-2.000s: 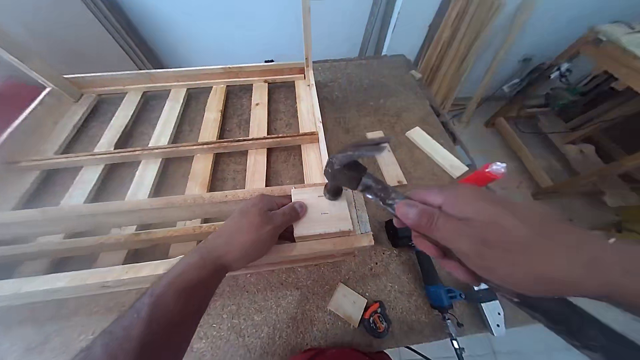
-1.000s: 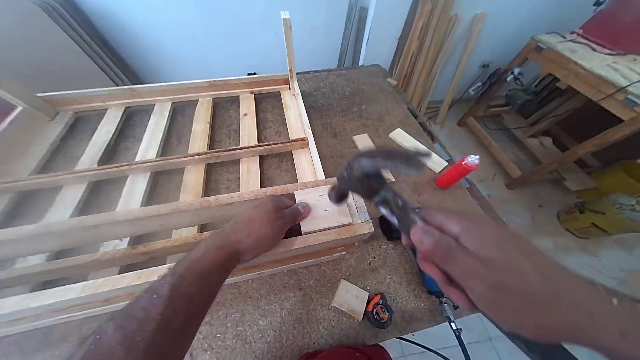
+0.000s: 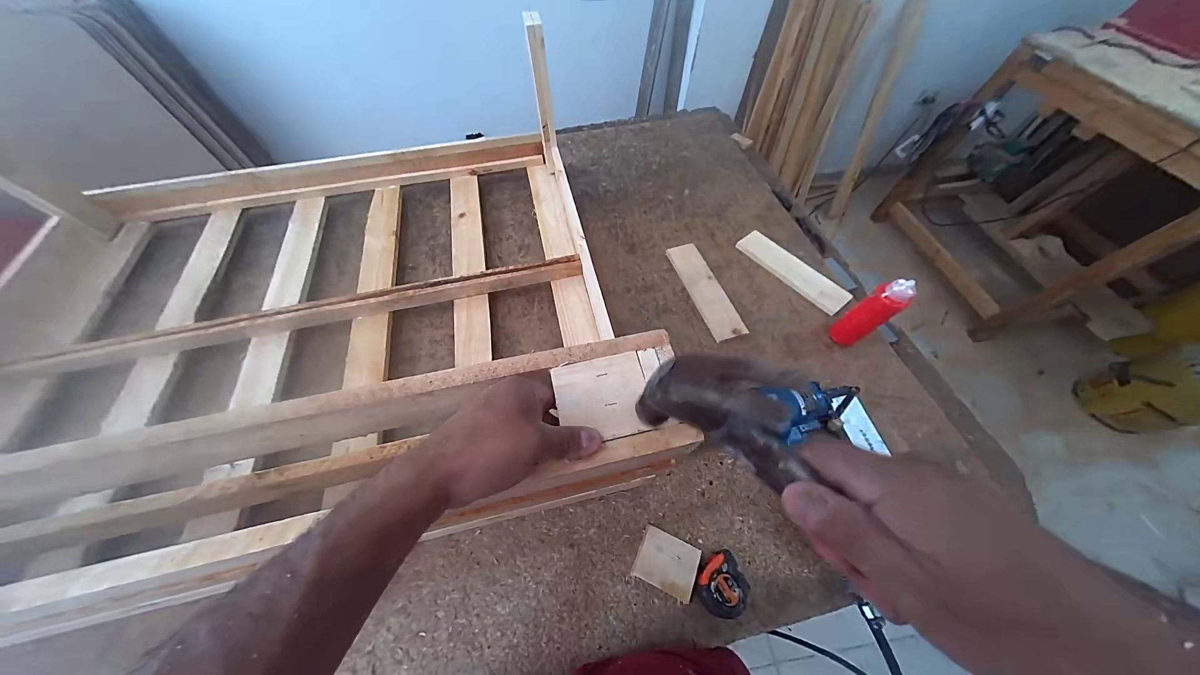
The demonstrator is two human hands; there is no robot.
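Observation:
A slatted wooden frame (image 3: 375, 319) lies on the particleboard bench top. At its near right corner a small flat wood piece (image 3: 600, 398), with staples in its face, sits between two rails. My left hand (image 3: 511, 436) grips the left edge of this piece, thumb on the near rail. My right hand (image 3: 900, 525) is closed round the handle of a claw hammer (image 3: 717, 398). The blurred hammer head is at the right edge of the wood piece; whether they touch I cannot tell. Behind the hammer lies a blue air tool (image 3: 802, 412), partly hidden.
A square wood offcut (image 3: 667, 562) and an orange-black tape measure (image 3: 722, 583) lie near the bench's front edge. Two wood strips (image 3: 708, 292) and a red bottle (image 3: 872, 311) are farther right. Boards (image 3: 806, 84) lean on the wall; a wooden workbench (image 3: 1106, 103) stands at right.
The hammer has swung between frames and its head is now at the right end of the small wood piece. My left hand still grips that piece. The view has shifted somewhat.

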